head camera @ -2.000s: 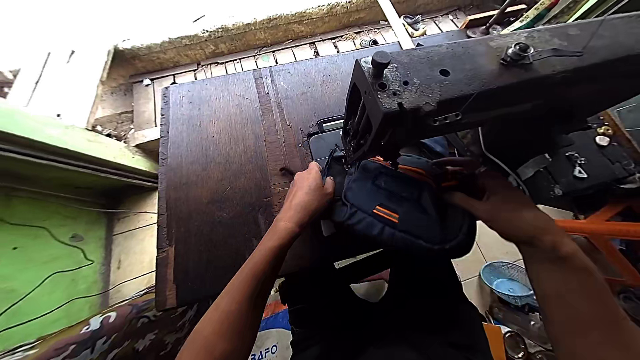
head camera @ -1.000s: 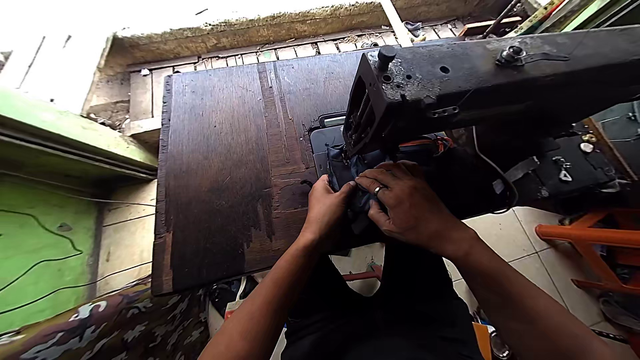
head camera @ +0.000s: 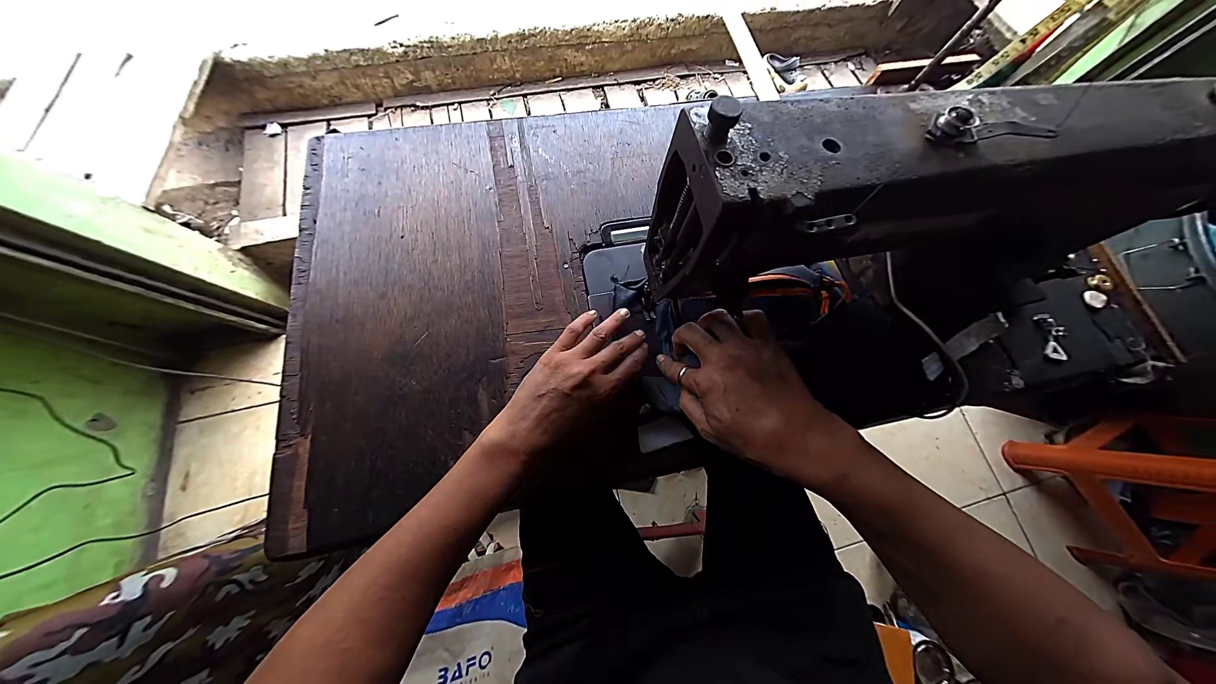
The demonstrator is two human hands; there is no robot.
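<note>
A dark sewing machine (head camera: 836, 180) reaches in from the right, its needle end over a metal bed plate (head camera: 613, 271). Under its head lies a navy fabric bag with orange zipper trim (head camera: 803, 290), partly hidden by the machine and my hand. My right hand (head camera: 736, 380), a ring on one finger, has its fingers bent on the dark fabric just in front of the needle area. My left hand (head camera: 584, 375) rests palm down beside the fabric, fingers slightly spread, at the left edge of the plate. The needle itself is hidden.
The worn wooden table top (head camera: 408, 285) spreads to the left. An orange stool (head camera: 1121, 465) stands on the tiled floor at the right. Metal parts (head camera: 1052, 337) lie on a dark surface behind it. A sack (head camera: 475, 627) and camouflage cloth (head camera: 180, 608) are below the table.
The bag was turned and shifted under the machine head between the first two frames. Since then my left hand has moved slightly left and its fingers have straightened away from my right hand.
</note>
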